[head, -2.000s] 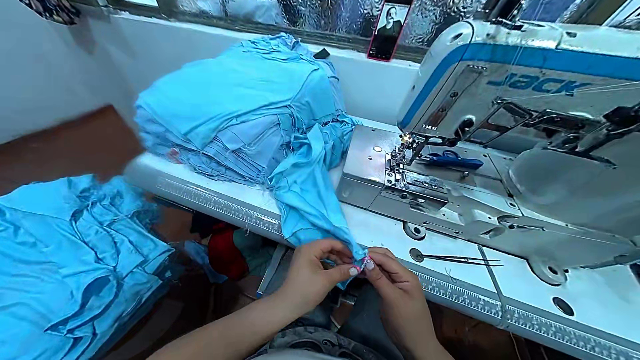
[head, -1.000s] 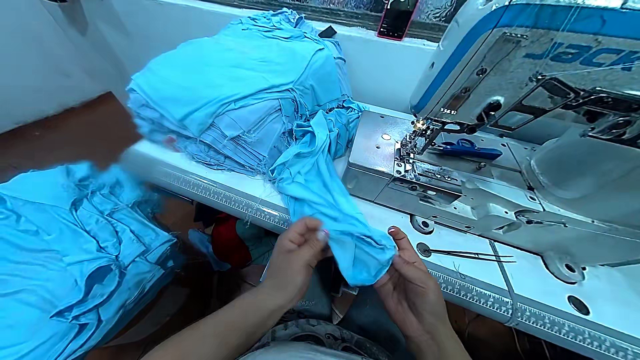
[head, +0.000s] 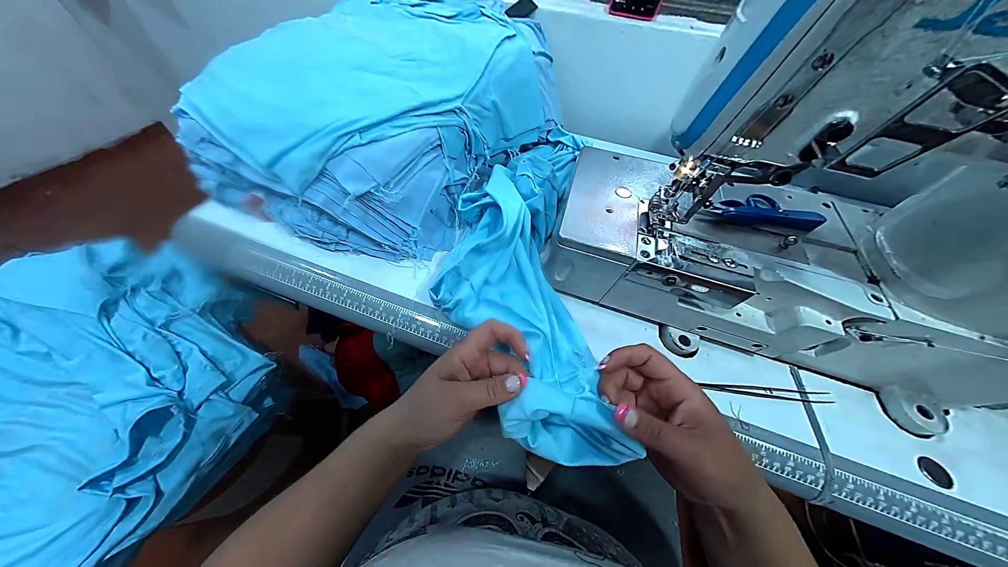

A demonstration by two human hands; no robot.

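Observation:
A light blue garment piece hangs over the table's front edge, its lower end between my two hands. My left hand pinches a fold of it between thumb and fingers. On the other side, my right hand is at the cloth's right edge with fingers curled; whether they grip it is not clear. The upper part of the piece lies bunched beside the bed of a Jack industrial sewing machine. A tall stack of light blue fabric pieces stands behind it, to the left.
More light blue pieces are heaped at the lower left, below table height. Blue-handled thread snips lie on the machine bed. Metal tweezers rest near the table's front edge, by a measuring tape strip. A phone stands on the ledge behind.
Two seconds ago both hands were close together at the cloth's end; they have moved apart, and the end is spread wider between them. The view has moved closer to the table.

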